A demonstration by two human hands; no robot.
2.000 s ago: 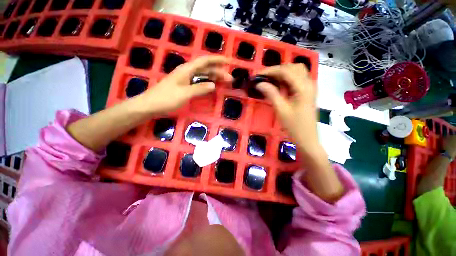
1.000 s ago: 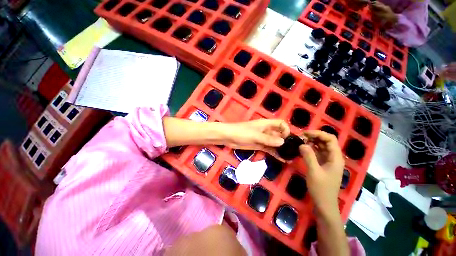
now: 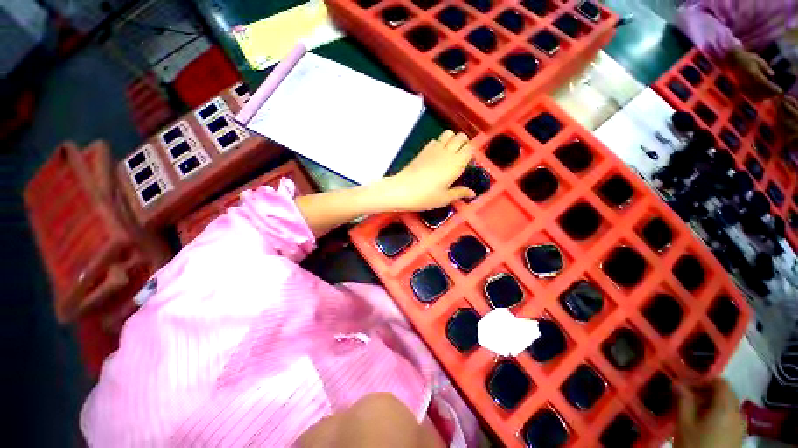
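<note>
A red compartment tray (image 3: 505,217) lies tilted in view, with dark glossy square units in its pockets and one empty pocket near its upper left. My left hand (image 3: 433,175) is at the tray's upper left edge, fingers and thumb apart beside a unit (image 3: 475,179) that sits in its pocket. My right hand (image 3: 710,418) is blurred at the tray's lower right edge and cut off by the picture's bottom; whether it holds anything cannot be told. A small white cloth (image 3: 507,332) lies on the tray over the pocket walls.
A filled red tray stack (image 3: 490,114) adjoins the tray at the top. A notebook (image 3: 337,114) and yellow paper (image 3: 284,33) lie left of it. Pale-bordered units (image 3: 188,164) sit far left. A dark cluster (image 3: 726,206) and another person's hand (image 3: 754,74) are at right.
The view has swung left, so the tray shows further right. My hands have parted: the left to the tray's upper left, the right to its lower right. The unit between them is gone from there.
</note>
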